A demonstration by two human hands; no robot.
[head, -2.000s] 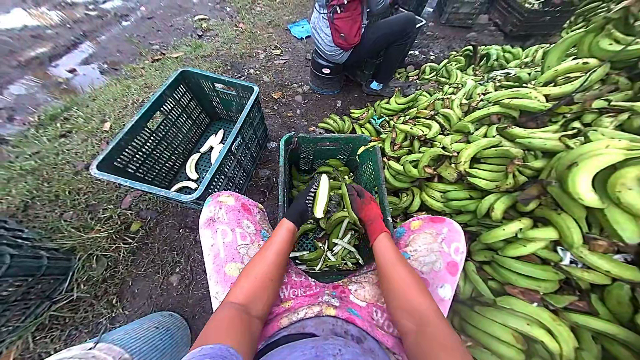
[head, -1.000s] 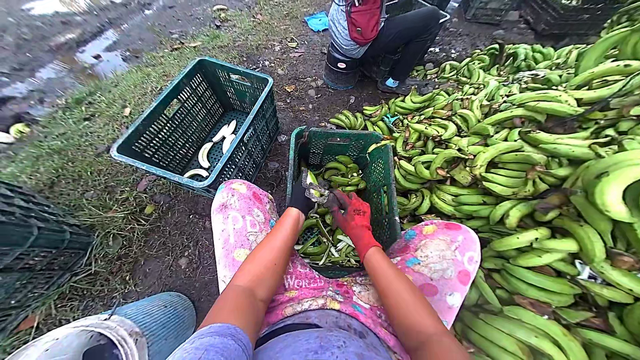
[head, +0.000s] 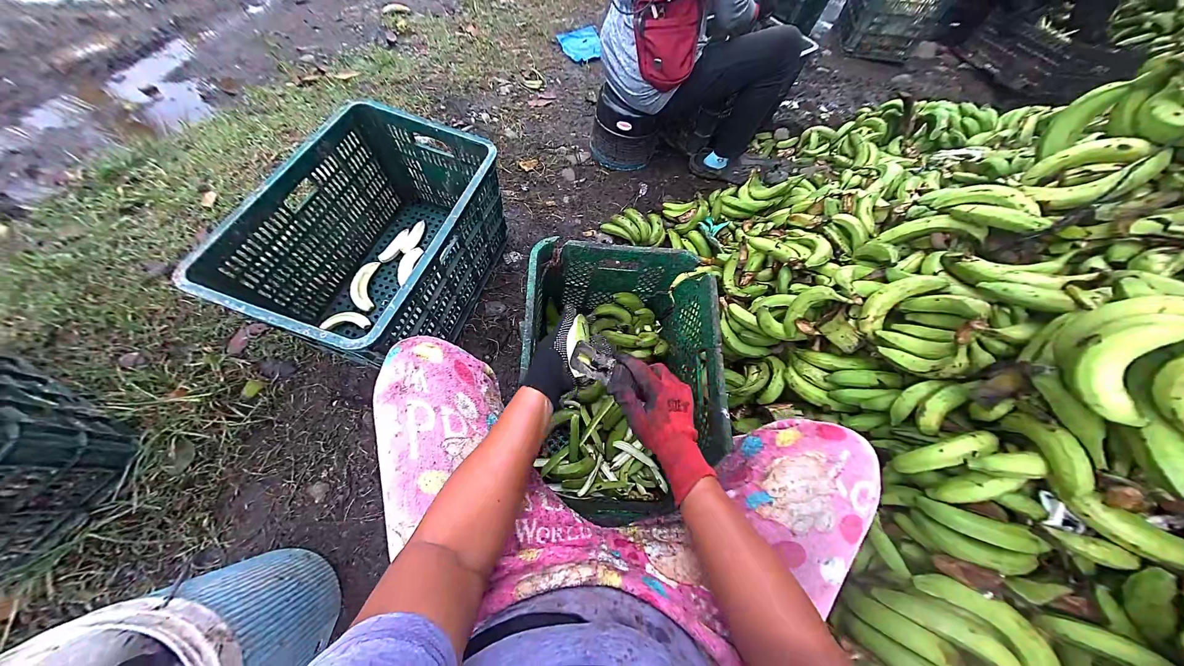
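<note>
Over a green plastic crate (head: 712, 370) between my knees, my left hand (head: 555, 356), in a dark glove, grips a partly peeled green plantain (head: 575, 335). Close against it, my right hand (head: 655, 398), in a red and dark glove, holds a small metal peeling tool (head: 592, 359), partly hidden by the fingers. Whole green plantains (head: 629, 324) lie at the far end of this crate, and strips of peel (head: 615, 458) at the near end. Several peeled plantains (head: 363, 285) rest in a larger green crate (head: 338, 208) at the left.
A large heap of green plantains (head: 934, 351) spreads on the right. A person (head: 703, 74) sits on a dark bucket (head: 622, 134) ahead. Another crate (head: 55, 453) is at the left edge. Near my left leg are a blue ribbed object (head: 268, 601) and a whitish container (head: 176, 638).
Two seconds ago, a long pale peeled side of a plantain showed between my hands. Now my hands are close together around the plantain and the metal tool.
</note>
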